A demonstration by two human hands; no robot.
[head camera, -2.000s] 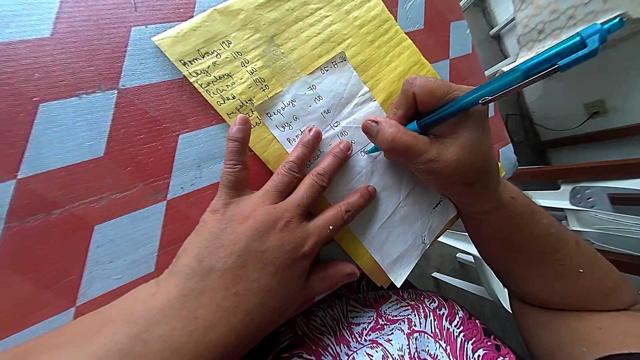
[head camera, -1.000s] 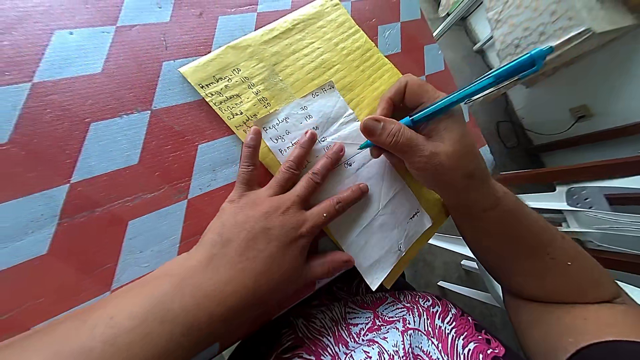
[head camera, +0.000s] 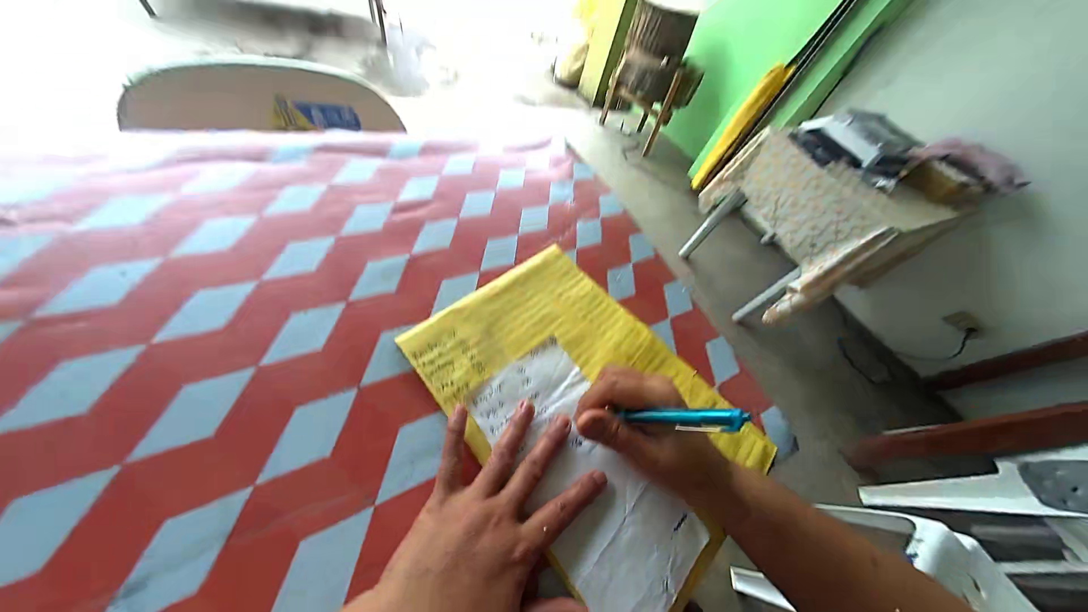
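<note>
My left hand [head camera: 501, 510] lies with spread fingers across the left side of a creased white sheet of paper [head camera: 625, 527], pressing on it. Handwritten lines run over the sheet's upper part. Under it is a yellow paper pad or envelope [head camera: 565, 297], also handwritten at its left corner. My right hand [head camera: 654, 433] rests on the right part of the white sheet and grips a blue pen [head camera: 688, 416] between thumb and fingers. The pen's back end points right; its tip is hidden behind the fingers.
The papers lie on a table with a red and light-blue patterned cover [head camera: 289, 331]. A white plastic chair [head camera: 943, 552] is at the lower right. A small cloth-covered table [head camera: 816, 204] holding several items stands by the wall. A chair back [head camera: 255, 93] rises beyond the far edge.
The view has tilted up to show the whole table and the room. The blue pen has swung lower, to nearly level in the picture. My left hand stays spread on the sheet.
</note>
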